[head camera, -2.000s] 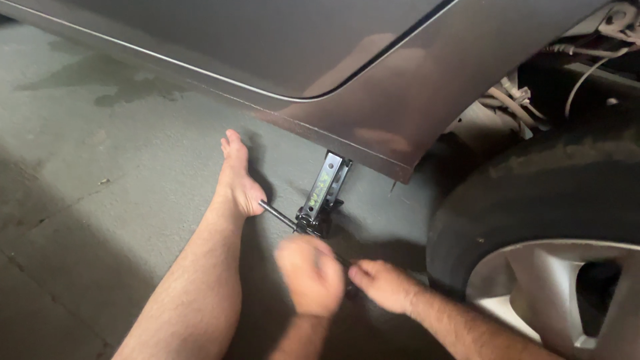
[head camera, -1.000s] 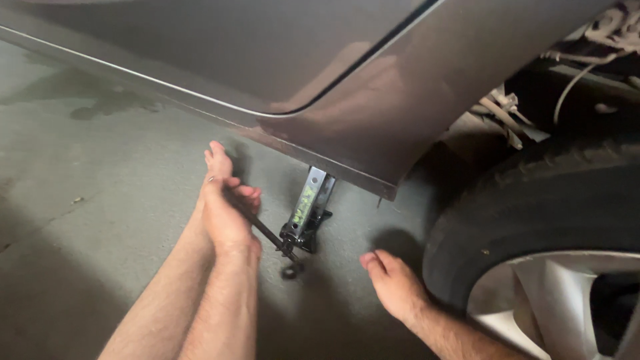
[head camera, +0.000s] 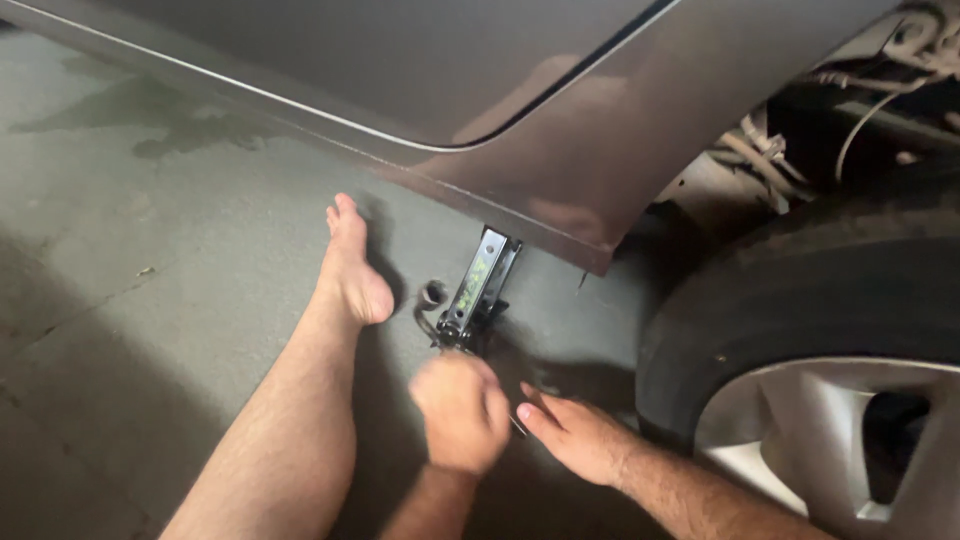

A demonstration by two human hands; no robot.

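A metal scissor jack (head camera: 478, 281) with green writing stands tilted in view under the sill of a dark car (head camera: 540, 217). A dark crank handle with a socket end (head camera: 431, 295) shows at the jack's left, and its rod runs under my left hand (head camera: 461, 409). That hand is blurred and closed over the rod just below the jack. My right hand (head camera: 574, 435) is to its right, fingers apart, near the thin end of the rod; no grip on it is visible.
A bare foot and leg (head camera: 307, 360) lie to the left on the grey floor (head camera: 187, 217). At the right are a tyre (head camera: 810, 307) with its alloy rim (head camera: 817, 405) and the open wheel arch with hoses (head camera: 765, 154). A damp patch marks the floor at upper left.
My left hand has moved from beside the foot to below the jack, and the crank has turned. My right hand is now closer to my left.
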